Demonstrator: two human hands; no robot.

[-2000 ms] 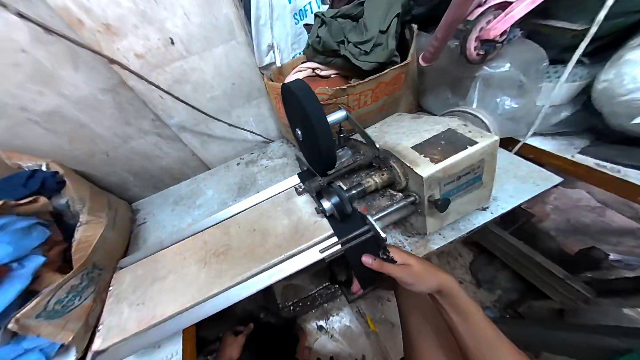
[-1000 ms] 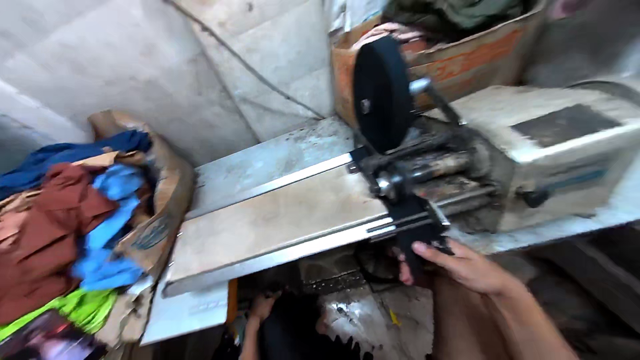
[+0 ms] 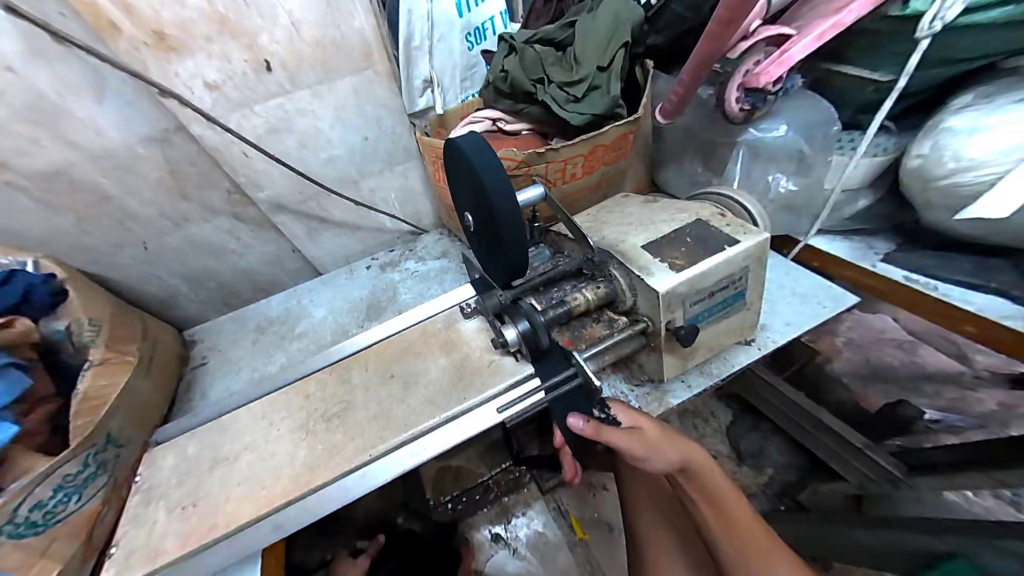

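Note:
A beige tape-cutting machine (image 3: 680, 272) stands on the bench, with a large roll of black fabric tape (image 3: 486, 210) upright on its spindle. The black strip (image 3: 560, 376) runs down past the small rollers (image 3: 524, 330) and between thin metal guide rods (image 3: 544, 396). At the bench's front edge my right hand (image 3: 624, 438) grips the strip's lower end between thumb and fingers. Low in the view, my left hand (image 3: 358, 558) is partly cut off beneath the bench, near a dark mass; what it holds cannot be told.
A long board (image 3: 336, 424) with metal rails extends left from the machine. Cardboard boxes of cloth stand at the left (image 3: 120, 384) and behind the machine (image 3: 592, 164). Clear plastic bags (image 3: 744, 144) and a pink scooter (image 3: 768, 64) are at the back right. A cord (image 3: 880, 120) hangs there.
The view swung left and then back right. My right hand stays at the lower end of the black strip in all the frames.

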